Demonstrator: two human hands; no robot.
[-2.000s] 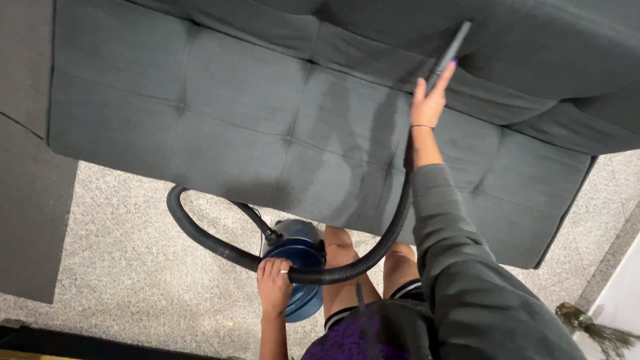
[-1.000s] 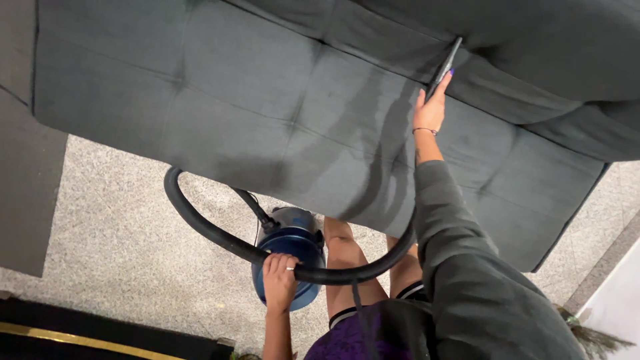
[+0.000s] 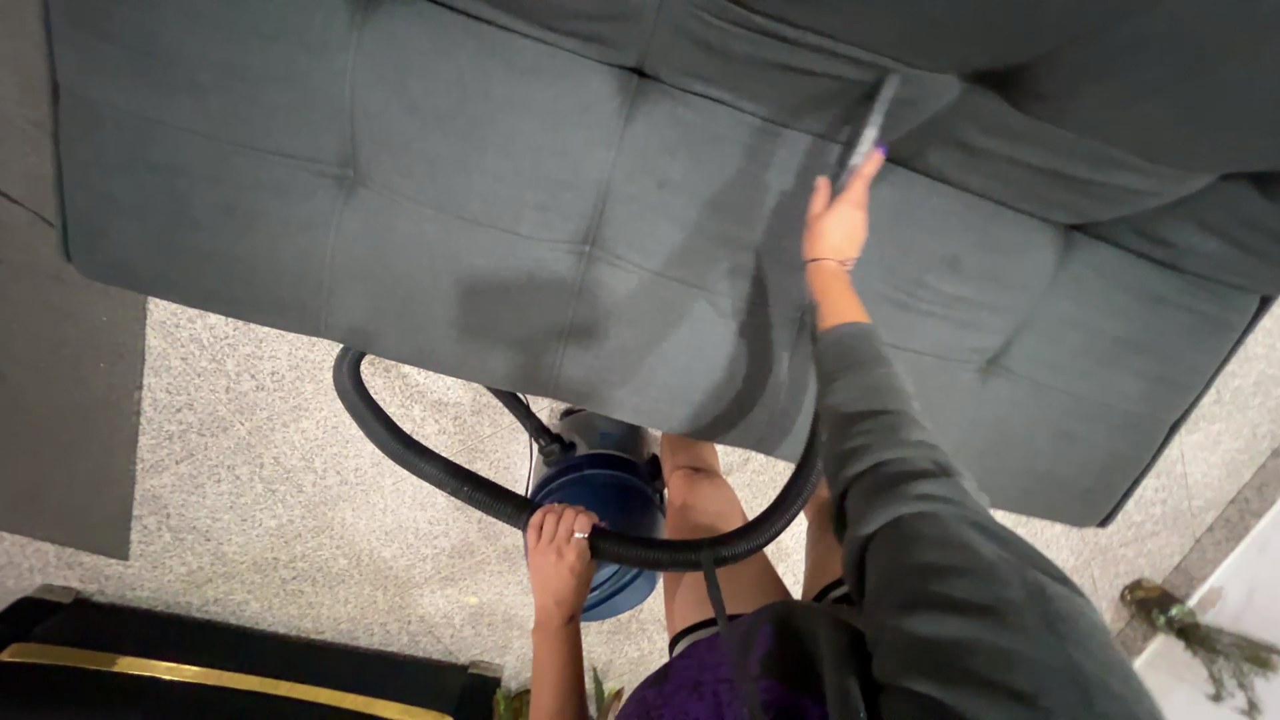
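Observation:
My right hand [image 3: 838,232] grips a slim vacuum cleaner nozzle [image 3: 868,130], whose tip lies against the lower backrest of a dark grey tufted sofa [image 3: 480,190], just above the seat seam. The nozzle looks blurred. Around the ribbed black hose [image 3: 700,552] are closed the fingers of my left hand [image 3: 562,560], which wears a ring. That hose loops past the sofa's front edge and rises beside my right sleeve, where the arm hides part of it. Below my left hand and the hose stands a blue canister vacuum cleaner [image 3: 600,490], partly under the sofa's edge.
Speckled stone-like flooring [image 3: 250,450] lies in front of the sofa. A grey mat [image 3: 70,420] is at the left. At the bottom left is a black piece with a gold strip [image 3: 220,682]. A plant [image 3: 1200,630] stands by the white surface at the lower right.
The view has shifted somewhat. My right hand has moved the nozzle along the join of seat and backrest, while my left hand keeps its hold on the hose.

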